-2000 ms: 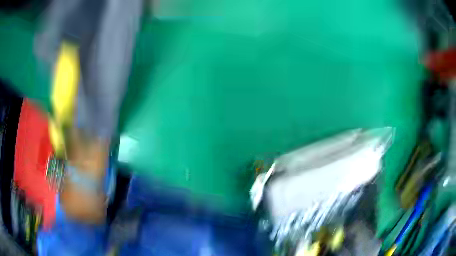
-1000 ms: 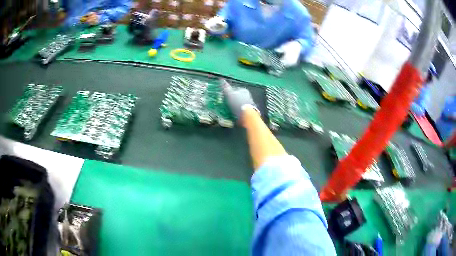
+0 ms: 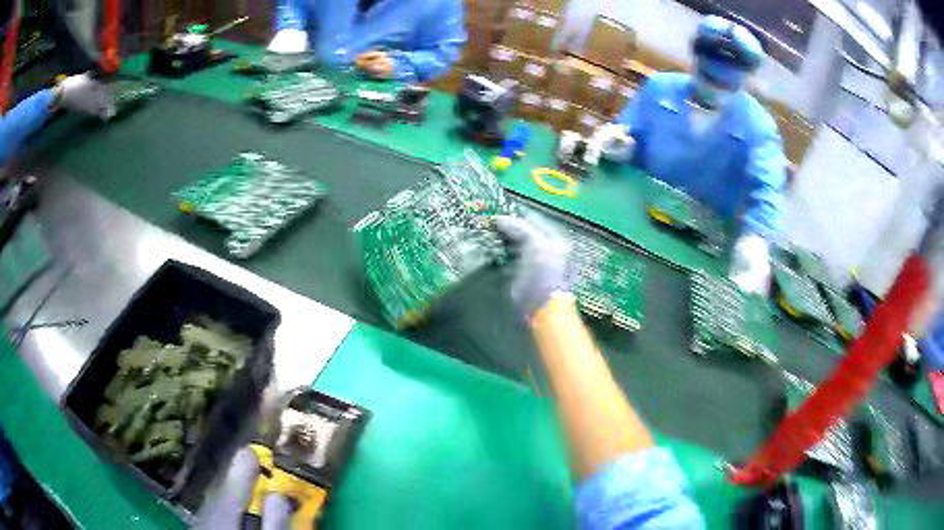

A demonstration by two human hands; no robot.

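Observation:
My gloved right hand [image 3: 538,267] reaches out over the dark belt and grips the right edge of a green circuit board [image 3: 414,254]. The board is tilted and blurred; its underside and its contact with the belt cannot be made out. My gloved left hand [image 3: 230,499] is at the bottom edge, partly cut off, around a yellow-and-black soldering iron [image 3: 285,487]. The iron is beside the dark iron stand [image 3: 316,430], and its tip is hidden.
A black bin [image 3: 264,336] of green-grey pieces stands on a metal plate [image 3: 321,321]. More boards [image 3: 248,202] lie along the belt [image 3: 342,264]. A red tube [image 3: 849,378] crosses the right side. Workers in blue smocks [image 3: 699,135] sit across the belt; another arm reaches in at upper left.
The view has swung left, bringing the bin and my left hand with the iron into sight. My right hand was over the boards on the belt; one board is now turned and tilted in its grip.

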